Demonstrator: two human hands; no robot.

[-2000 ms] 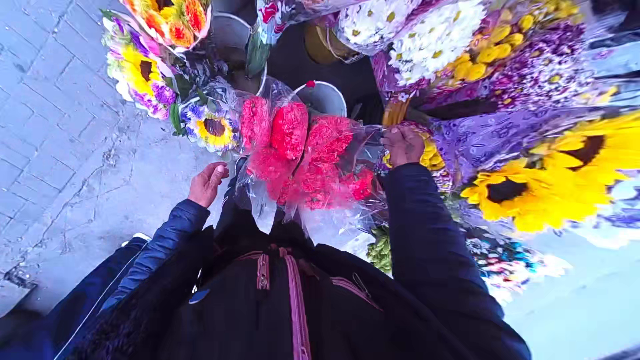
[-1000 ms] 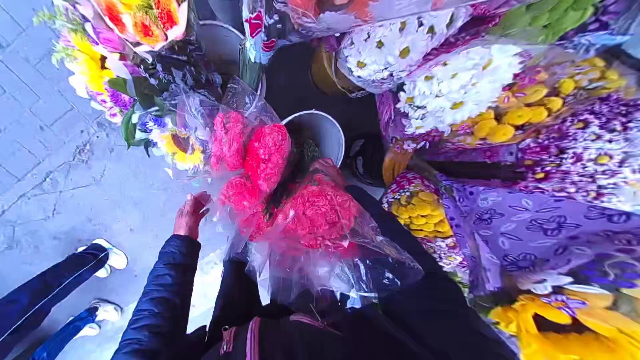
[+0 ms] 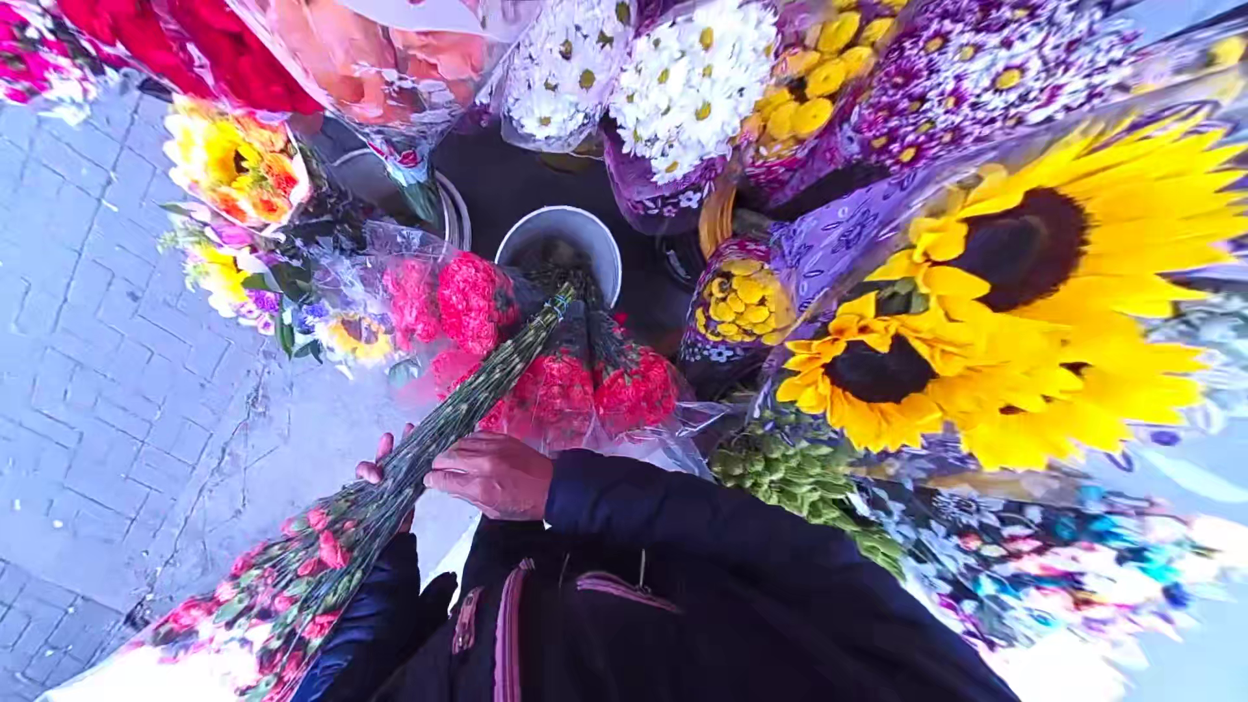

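A long bunch of pink-red flowers (image 3: pixel 327 546) lies slantwise across my front, its blooms at lower left and its bound green stems pointing up toward a white bucket (image 3: pixel 606 244). My left hand (image 3: pixel 382 466) holds the stems from beneath, mostly hidden behind them. My right hand (image 3: pixel 495 475) is on the near side of the stems, its fingers against them; how firmly they grip is unclear. Just beyond the hands, plastic-wrapped red carnations (image 3: pixel 554 390) lean out of the white bucket, with more red blooms (image 3: pixel 473 302) on their left.
Wrapped sunflowers (image 3: pixel 1014 244) spread over the right side. White daisies (image 3: pixel 694 88) and yellow button flowers (image 3: pixel 743 302) stand behind and beside the bucket. Mixed bouquets (image 3: pixel 239 166) are at upper left, above grey paving (image 3: pixel 117 370). Green foliage (image 3: pixel 799 487) is near my right sleeve.
The long-stemmed pink-red bunch is now in my hands; neither earlier frame shows it there. My right hand, at the wrapped flowers on the right two seconds ago, is now beside my left.
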